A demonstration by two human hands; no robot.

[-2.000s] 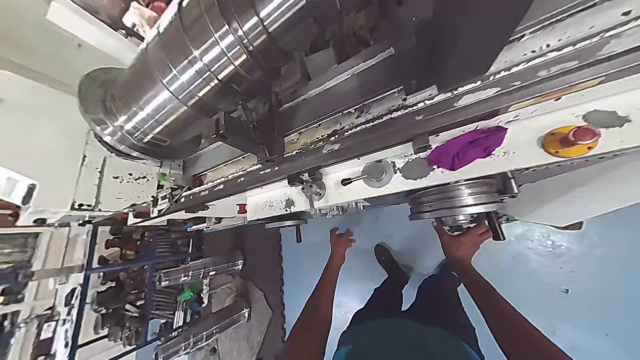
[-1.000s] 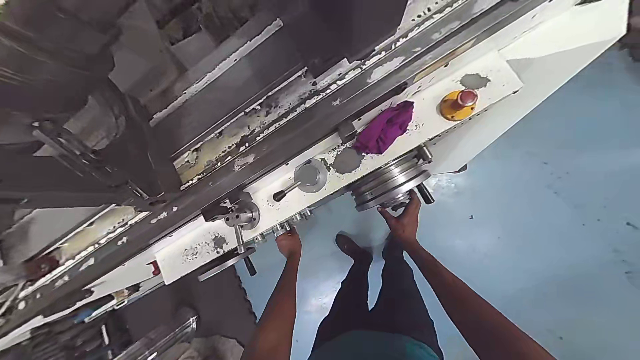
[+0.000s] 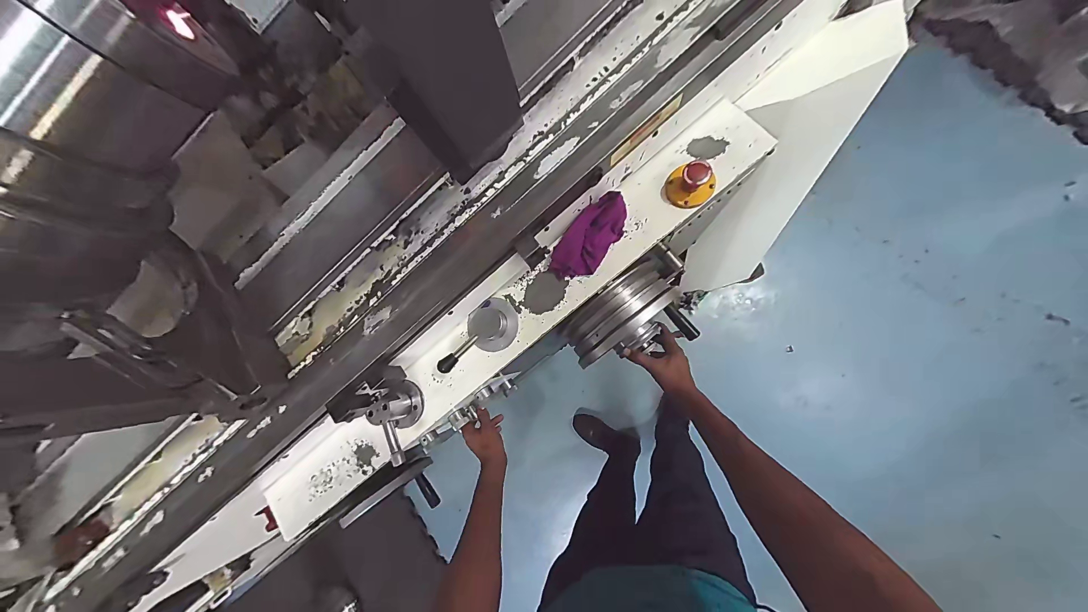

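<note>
My right hand (image 3: 665, 364) grips the hub knob (image 3: 648, 340) at the centre of a large metal handwheel (image 3: 625, 308) on the machine's front; the wheel's black handle (image 3: 682, 323) is just above my fingers. My left hand (image 3: 484, 438) touches one of several small metal control knobs (image 3: 464, 416) on the front edge of the white panel (image 3: 433, 340). Between the hands, a short lever with a black tip (image 3: 448, 363) sticks out of a round grey boss (image 3: 490, 325). A purple cloth (image 3: 590, 235) lies on the panel above the handwheel.
A red emergency-stop button on a yellow base (image 3: 691, 184) stands at the panel's right end. Another lever hub (image 3: 398, 406) and a second handwheel (image 3: 387, 491) with a black handle are at lower left. A shiny metal cylinder (image 3: 76, 127) is at upper left, blue floor (image 3: 918, 365) at right.
My left hand, held away from the panel two seconds ago, has come to the small knobs. My right hand has stayed at the large handwheel's hub. The view has swung.
</note>
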